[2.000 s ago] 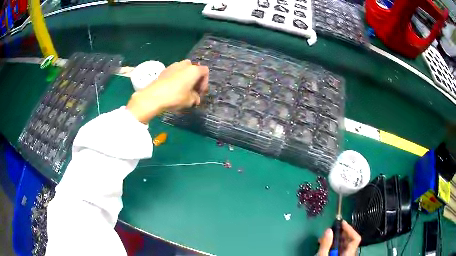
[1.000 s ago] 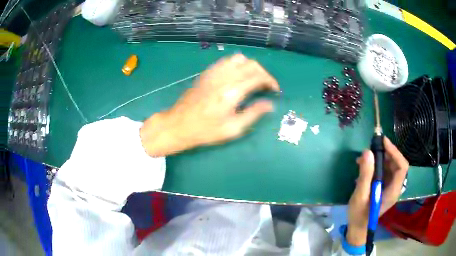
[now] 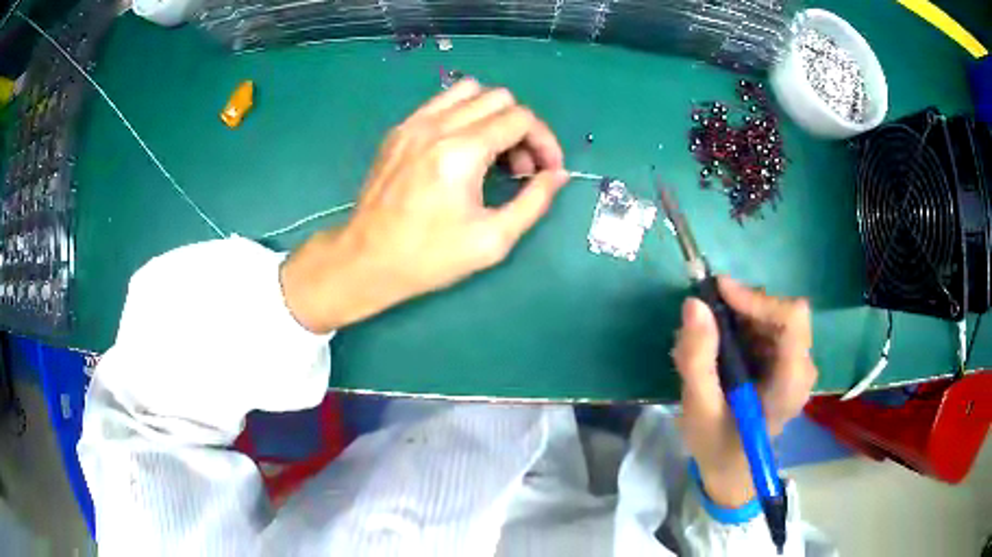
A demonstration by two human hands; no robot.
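A small squarish board, white in the glare, lies on the green mat. My left hand pinches thin pale solder wire between thumb and forefinger; the wire's end points at the board's top edge. The rest of the wire runs back under my hand to the left. My right hand holds the blue and black soldering iron. Its metal tip is just right of the board, near its upper right corner; I cannot tell whether it touches. A small silver bit beside the board is partly hidden by the iron.
Dark red components lie in a pile right of the board, beside a white bowl of small silver parts. A black fan stands at the right. Stacked clear trays line the back; another tray is far left. An orange lump lies upper left.
My left hand has come down from the trays to the board and now pinches the wire. The iron has moved left from the bowl to the board. The view has tilted down.
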